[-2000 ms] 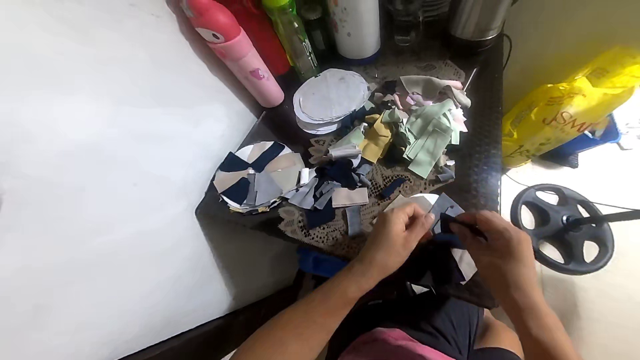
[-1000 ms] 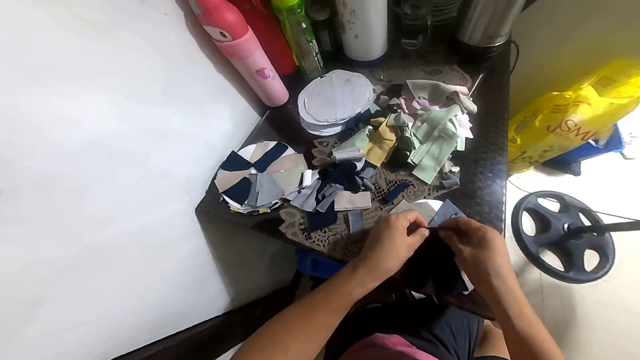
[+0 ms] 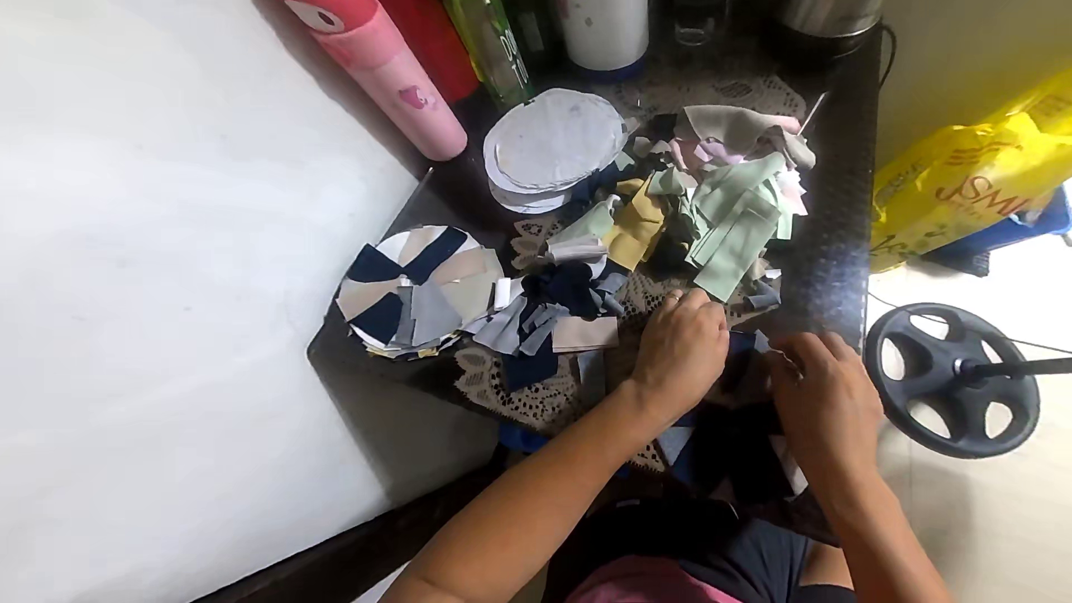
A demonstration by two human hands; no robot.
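Note:
My left hand [image 3: 682,352] lies at the near side of the scrap pile, its fingertips just below the pale green fabric strips [image 3: 737,230]; whether it grips anything cannot be told. To its right, my right hand [image 3: 825,398] has bent fingers at a small grey-blue fabric piece [image 3: 760,342], with dark cloth beneath. Left of the hands are a beige fabric strip [image 3: 584,333] and grey scraps [image 3: 500,328]. A round patchwork of navy, beige and grey pieces [image 3: 435,268] rests at the table's left corner. Mustard fabric [image 3: 636,226] lies in the pile, beside stacked white ovals [image 3: 557,138].
A pink bottle [image 3: 406,92], a green bottle [image 3: 494,50] and a white container [image 3: 605,33] stand along the back, with a metal vessel [image 3: 829,17] at the right. A lace cloth [image 3: 536,402] covers part of the dark table. A yellow plastic bag [image 3: 971,176] and black wheel [image 3: 955,381] are at the right.
My hands were close together over the white and grey-blue piece; now they are apart. The left has moved up toward the green strips, and the white round piece no longer shows.

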